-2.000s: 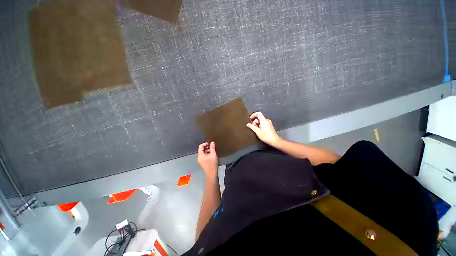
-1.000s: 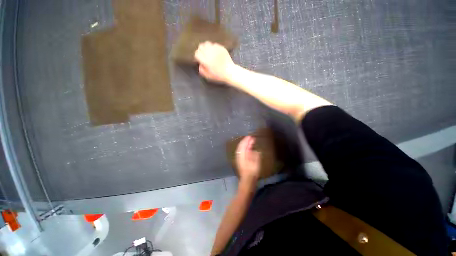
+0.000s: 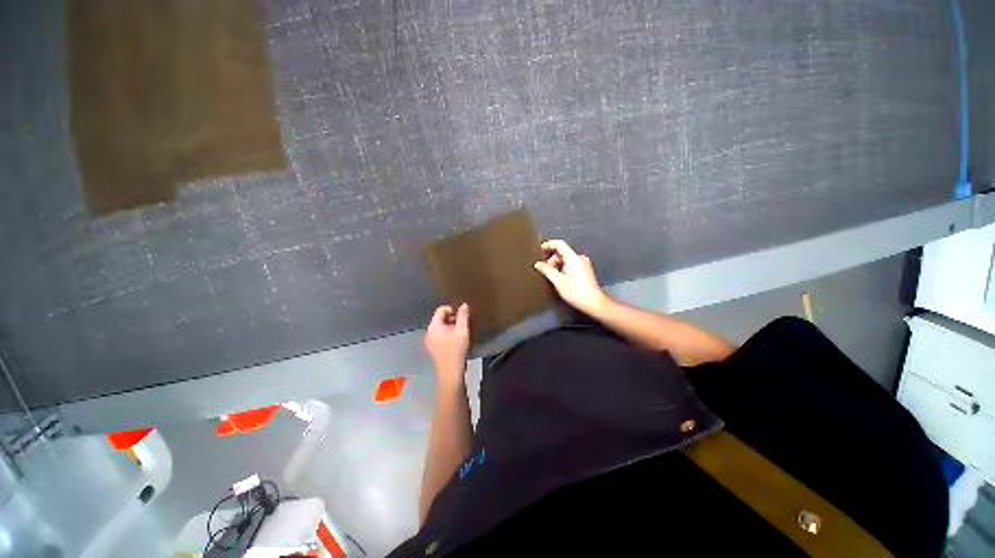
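A brown square leather panel lies at the near edge of the dark grey cutting bed, against the apron. My left hand pinches its lower left edge. My right hand pinches its right edge. I cannot tell whether it is one panel or a small stack. A larger brown leather piece with a notched lower edge lies flat at the upper left, partly cut off by the picture's top.
A grey metal rail runs along the bed's near side. A blue strip crosses the bed at the far right. White drawers stand at right. Below the bed are orange parts and a white box with black cables.
A second ago my right hand was reaching out over another panel farther up the bed. It is back at the near panel, and that other panel no longer shows on the bed.
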